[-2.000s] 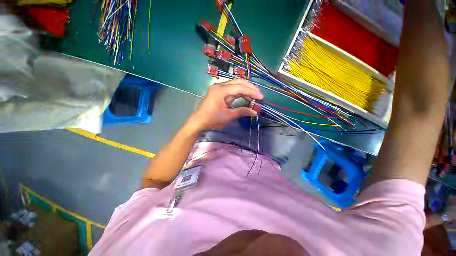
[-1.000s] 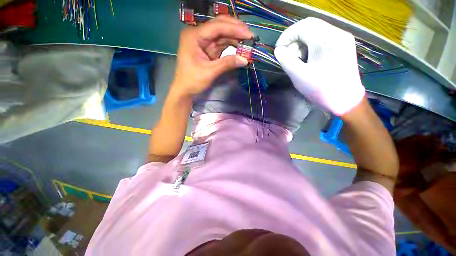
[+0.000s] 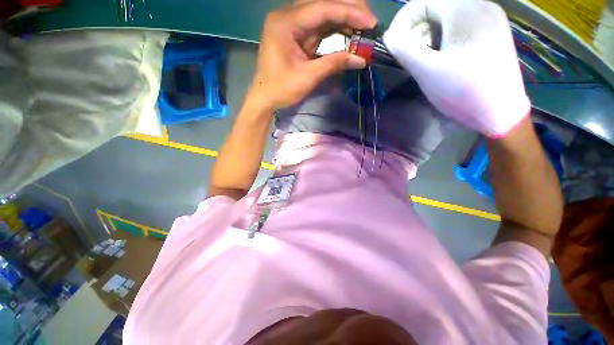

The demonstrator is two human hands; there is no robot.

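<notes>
My bare left hand (image 3: 296, 57) holds a red-and-black connector housing (image 3: 361, 48) between thumb and fingertips, at the bench's near edge above my lap. A few thin wires (image 3: 368, 114) hang down from the housing, and others run right toward my other hand. My right hand (image 3: 458, 60), in a white knit glove with a pink cuff, is close to the right of the housing, with fingers curled together. Its fingertips are partly hidden, and I cannot tell whether they grip a wire.
The green bench (image 3: 215, 23) crosses the top. Yellow wires (image 3: 579, 13) lie in the pale tray (image 3: 596, 44) at the upper right. Blue stools (image 3: 192, 81) stand below the bench. A pale cover (image 3: 81, 108) hangs at left. A person's dark orange-brown clothing (image 3: 589, 249) shows at right.
My gloved right hand has come back from beyond the top right to beside the housing. My left hand still holds the housing. The view has shifted, so less of the bench shows.
</notes>
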